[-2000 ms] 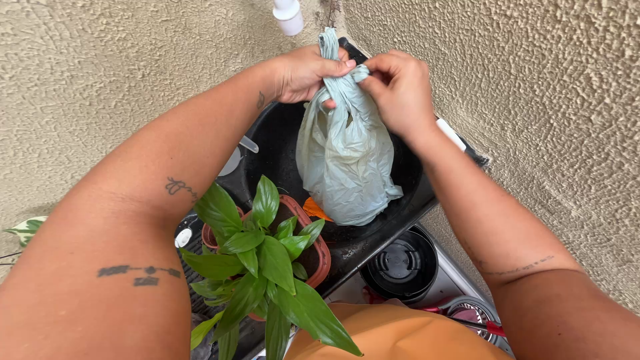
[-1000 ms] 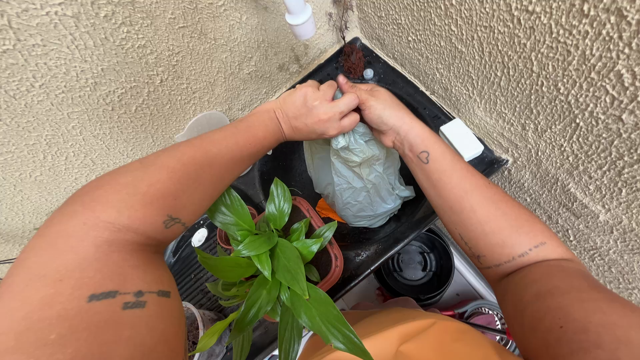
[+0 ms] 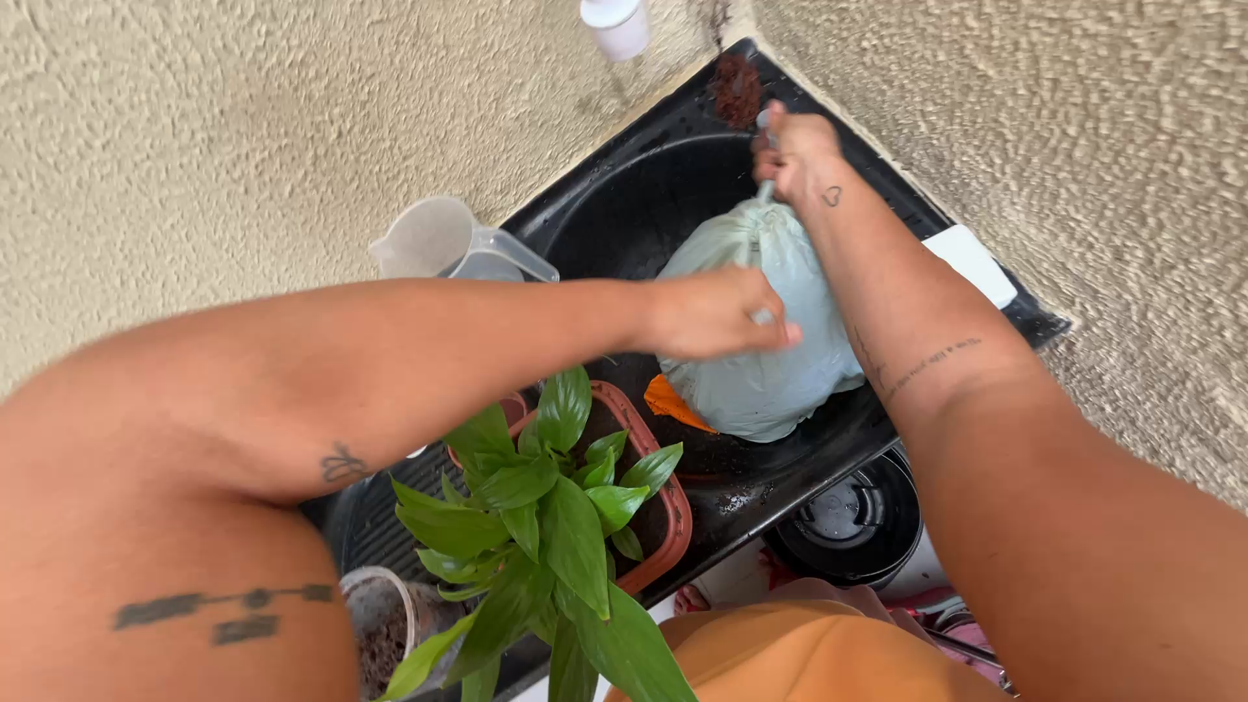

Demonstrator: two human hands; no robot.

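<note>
A full, pale green plastic bag (image 3: 760, 331) with a gathered neck rests in the black sink basin (image 3: 624, 224). My right hand (image 3: 799, 156) grips the twisted top of the bag near the basin's back rim. In front of the bag's left side is my left hand (image 3: 726, 317), blurred, fingers curled and thumb pointing right; it shows nothing held. An orange piece (image 3: 678, 405) sticks out from beneath the bag. Left of it stands a leafy green plant (image 3: 546, 487) in a terracotta-coloured pot (image 3: 668, 487).
A clear plastic measuring jug (image 3: 429, 239) stands by the left wall. Dark reddish material (image 3: 737, 90) lies at the sink's back corner, and a white block (image 3: 970, 265) on its right rim. A clear cup of soil (image 3: 380, 624) is lower left; a black pot (image 3: 853, 517) is below the sink.
Both hands were together at the bag's top. My left hand has come off it and down in front of the bag, while my right hand keeps hold of the neck.
</note>
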